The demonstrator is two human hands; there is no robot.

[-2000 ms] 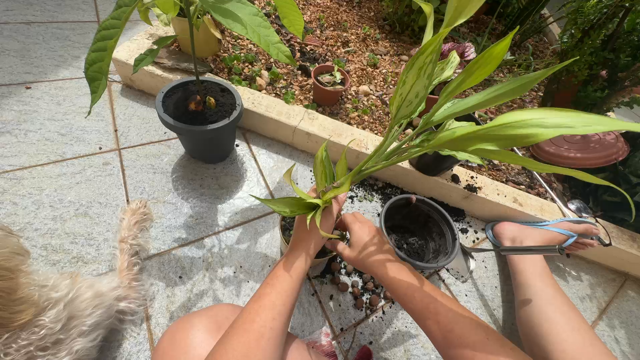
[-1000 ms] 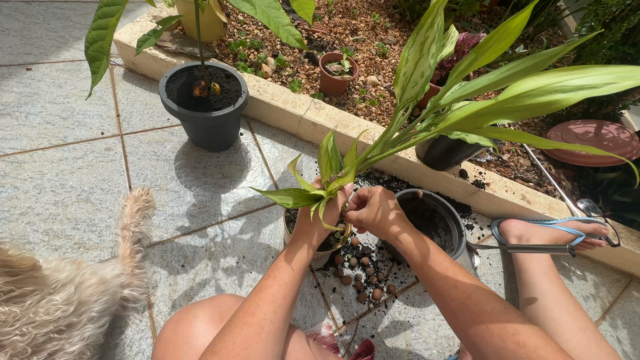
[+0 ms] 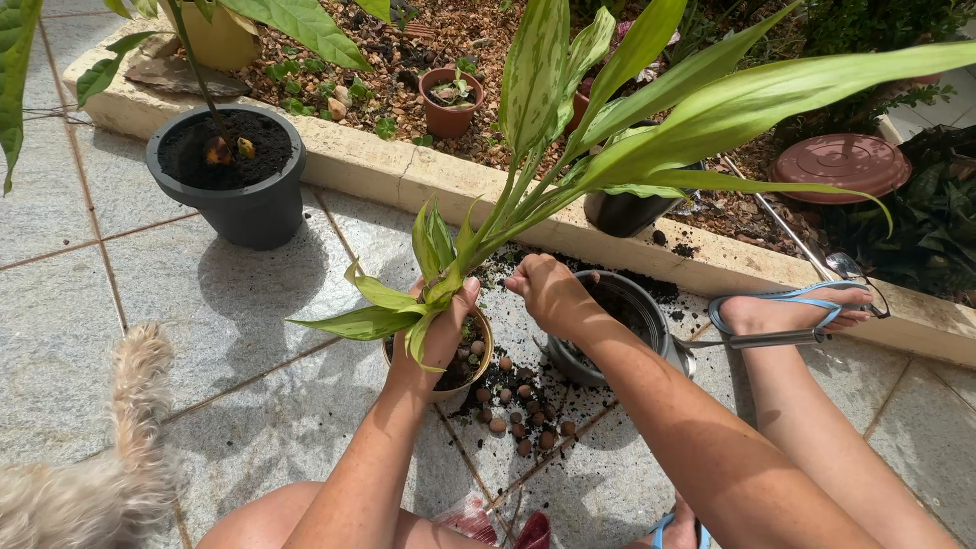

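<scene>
My left hand (image 3: 438, 335) grips the stem base of a leafy green plant (image 3: 526, 183), whose long leaves lean to the upper right. Under that hand stands a small round pot (image 3: 479, 366) holding soil and clay pebbles. My right hand (image 3: 550, 293) has curled fingers and hangs beside the rim of a dark grey plastic pot (image 3: 657, 328); whether anything is between the fingers cannot be seen. Brown clay pebbles (image 3: 534, 415) and spilled soil lie on the tiles between the pots.
A potted plant in a dark grey pot (image 3: 263, 202) stands at the left. A masonry curb (image 3: 366, 156) edges the gravel bed. A metal-handled tool (image 3: 778, 339) lies by my sandalled foot (image 3: 808, 305). A furry animal (image 3: 99, 465) lies at the lower left.
My right hand has moved away from the plant's base, to the right toward the dark grey pot. My left hand keeps hold of the plant.
</scene>
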